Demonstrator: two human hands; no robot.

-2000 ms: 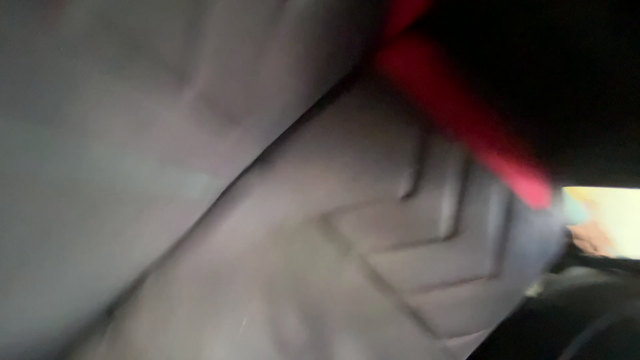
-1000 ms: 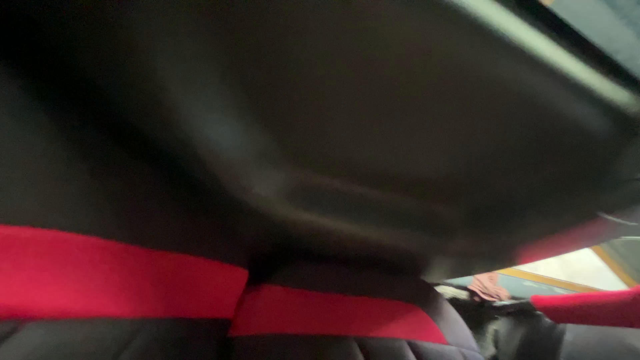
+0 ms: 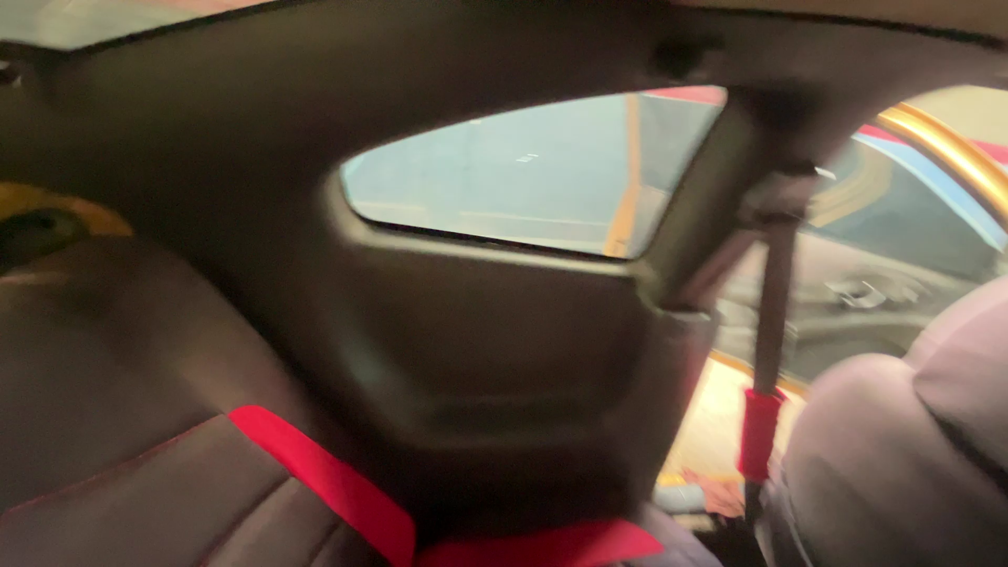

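Neither my left hand nor my right hand can be made out. Low in the door opening, a small, blurred hand (image 3: 721, 498) with a light sleeve (image 3: 680, 498) shows beside the front seat; it looks like another person's, and what it touches cannot be told. Close to it hangs a dark seat belt (image 3: 776, 307) with a red pad (image 3: 759, 435). The rear seat backrest (image 3: 118, 441), dark with a red stripe (image 3: 323, 480), fills the lower left. At the bottom centre lies a red-trimmed seat cushion (image 3: 543, 543).
A dark side trim panel (image 3: 496, 346) of the car stands below a rear quarter window (image 3: 504, 181). The belt pillar (image 3: 701, 197) divides it from the door opening. An open car door (image 3: 874, 260) is outside, and a grey front seat (image 3: 890, 441) blocks the right.
The view has swung widely from close seat upholstery and a dark panel to the car's side, with the quarter window and door opening now in sight.
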